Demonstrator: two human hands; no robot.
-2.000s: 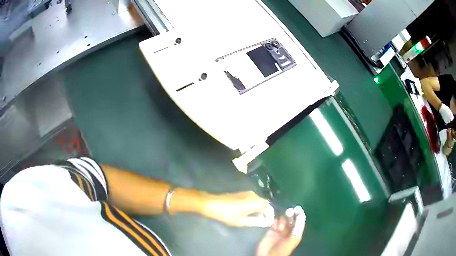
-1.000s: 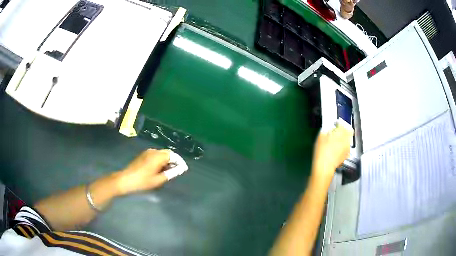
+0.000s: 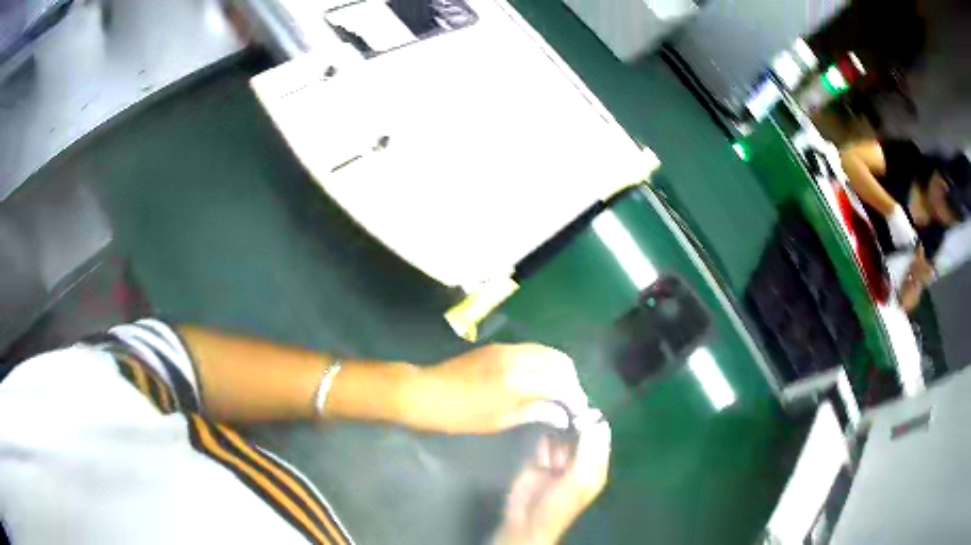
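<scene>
My left hand [image 3: 516, 392], with white finger cots, reaches in from the left. My right hand [image 3: 562, 471], also with white at the fingertips, comes up from the bottom edge, blurred. The fingertips of both hands meet over the green mat; whether a small piece is between them cannot be told. A dark, phone-sized piece [image 3: 662, 328] with what look like camera cut-outs shows over the mat beyond the hands, blurred. A phone frame [image 3: 392, 23] lies on the white plate [image 3: 468, 138], cut off by the top edge.
Yellow tape [image 3: 481, 309] is at the plate's near corner. A metal machine bed [image 3: 117, 75] is at upper left. A black tray [image 3: 804, 293] lies at the right, with a grey cabinet [image 3: 905, 479] nearer. Another person [image 3: 889, 176] is at a bench beyond.
My right hand has left the right-hand fixture and come back to my left hand. The view has swung left. The dark piece now shows over the mat, where none was seen before.
</scene>
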